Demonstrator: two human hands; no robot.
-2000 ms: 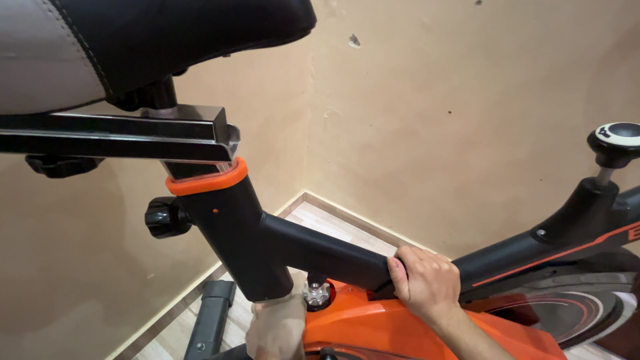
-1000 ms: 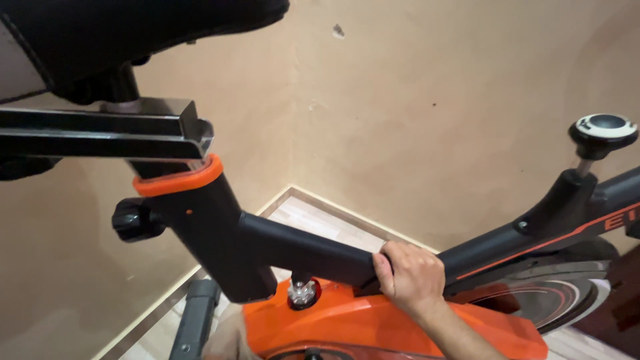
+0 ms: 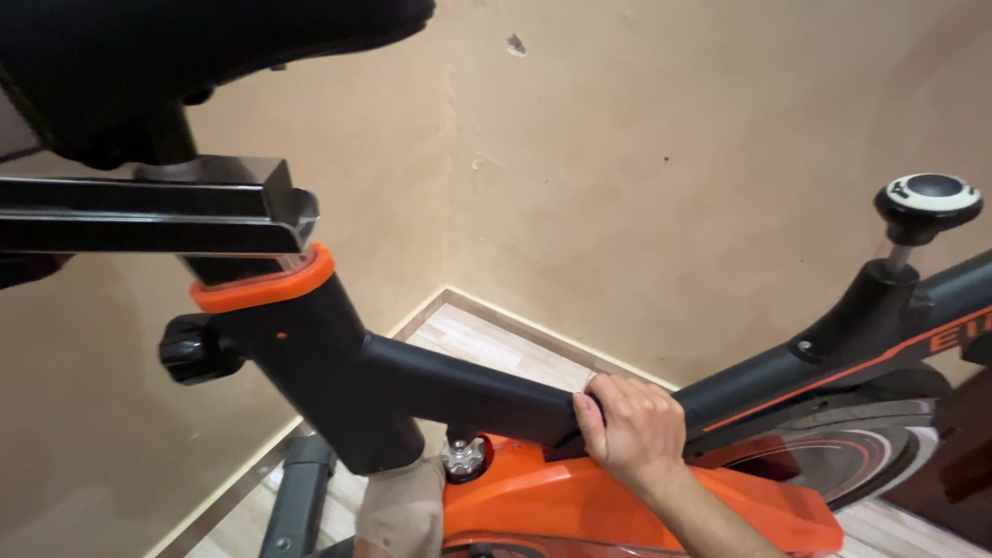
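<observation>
My right hand (image 3: 637, 426) is wrapped over the black lower frame tube (image 3: 480, 387) of an exercise bike, above its orange cover (image 3: 542, 496). At the bottom, my left hand (image 3: 373, 549) is mostly hidden under a beige cloth (image 3: 399, 508), which is against the lower end of the black seat-post tube (image 3: 318, 380). Close to the cloth's right side is a metal knob (image 3: 463, 457). An orange collar (image 3: 267, 291) rings the top of the seat-post tube, and a black adjustment knob (image 3: 190, 349) juts from its left.
The black saddle (image 3: 194, 46) and its sliding rail (image 3: 139, 209) overhang the upper left. At right are a round-topped resistance knob (image 3: 928, 194) and the flywheel (image 3: 876, 457). Beige walls (image 3: 620, 194) meet behind the bike. A dark stabilizer foot (image 3: 298, 496) lies lower left.
My left hand and the cloth moved down and left of the seat-post tube's lower end, then back against it. My right hand has stayed on the frame tube.
</observation>
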